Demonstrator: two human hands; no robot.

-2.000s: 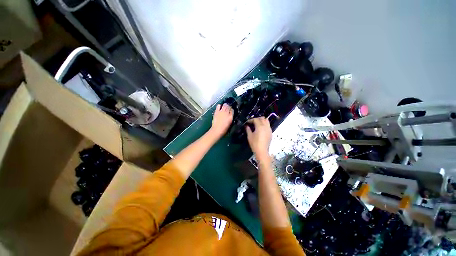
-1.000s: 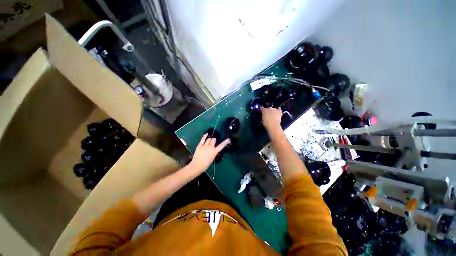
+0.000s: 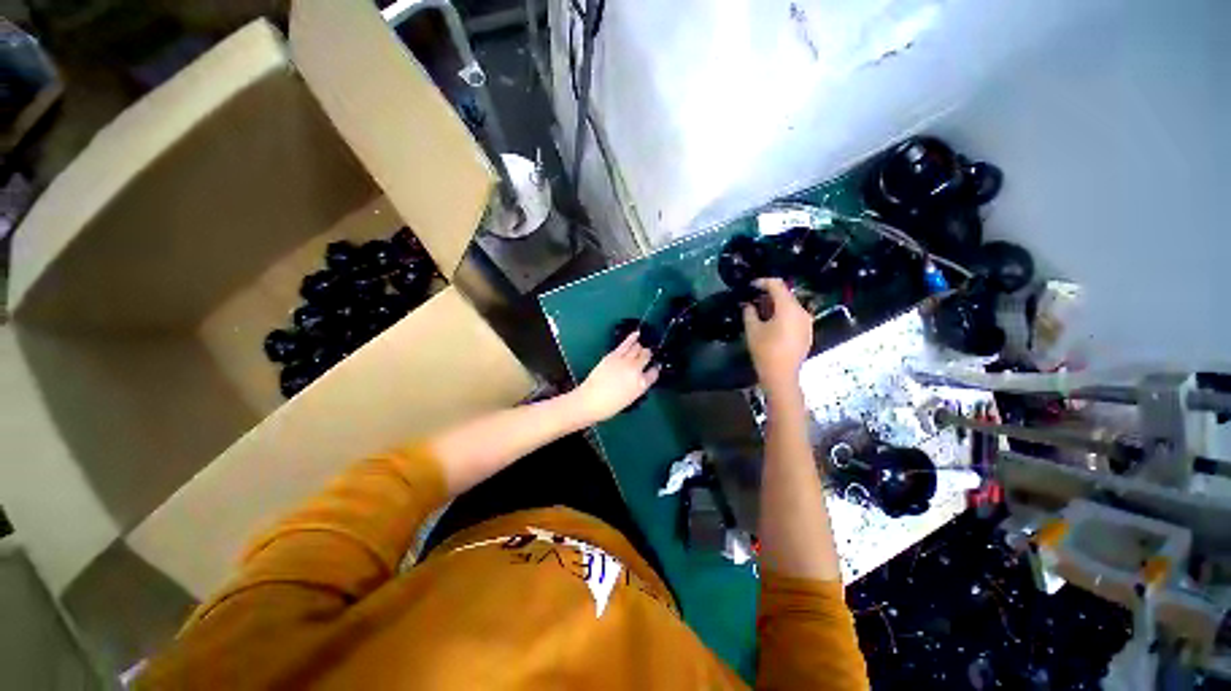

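Several round glossy black parts (image 3: 741, 261) lie on the green bench top (image 3: 581, 317), some with thin leads. My left hand (image 3: 622, 379) is at the bench's left edge with its fingers on a black part (image 3: 632, 332). My right hand (image 3: 782, 331) is at the group's right side, its fingertips at a dark part; whether it grips it is unclear. A black round part (image 3: 902, 478) sits on the speckled white work plate (image 3: 864, 392).
An open cardboard carton (image 3: 162, 243) with black parts (image 3: 354, 308) inside stands at the left. The grey machine head (image 3: 1114, 540) overhangs the right side. More black parts (image 3: 999, 594) are heaped at lower right. A pale wall stands behind.
The view has shifted, so the carton shows more fully. The black parts at the bench's left lie closer together. My right hand has moved back from the far parts, towards my left hand.
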